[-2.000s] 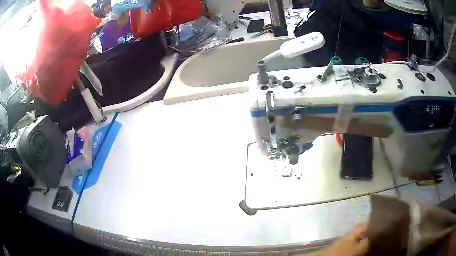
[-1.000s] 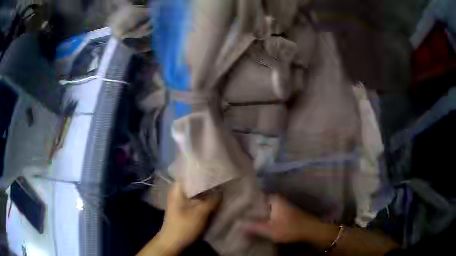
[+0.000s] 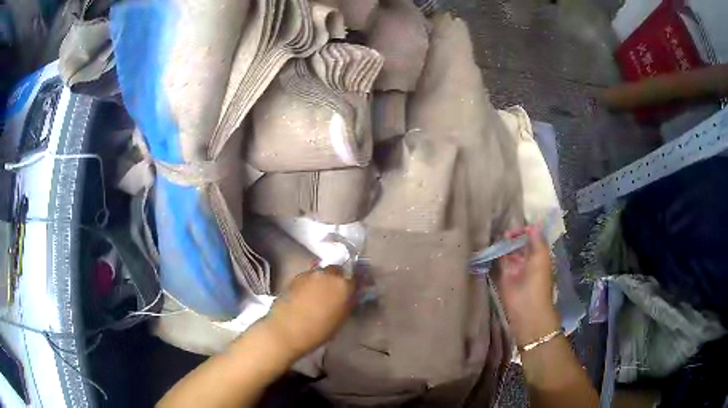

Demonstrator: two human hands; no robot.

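Observation:
My left hand (image 3: pixel 321 299) is at the centre, fingers closed at a white piece (image 3: pixel 326 237) between the cloth bundles; whether it grips that piece is hidden. My right hand (image 3: pixel 523 267), with a bracelet at the wrist, holds a thin grey-blue strip (image 3: pixel 501 248) between its fingers. A beige-brown panel (image 3: pixel 419 295) lies flat between the hands, over other cloth. Behind it are folded stacks of beige cut pieces (image 3: pixel 307 131). A tied bundle with blue cloth (image 3: pixel 172 199) stands at the left.
The machine table's edge with its ruler (image 3: pixel 70 239) runs down the far left, with loose threads beside it. Another person's arm (image 3: pixel 670 86) reaches in at the upper right near a red bag (image 3: pixel 658 48). A white perforated bar (image 3: pixel 654 159) and greenish cloth (image 3: pixel 654 323) are at the right.
The view has turned from the sewing machine to the cloth stacks. Since one second ago my hands have moved apart, and the pale-cornered piece at my left hand is no longer held up.

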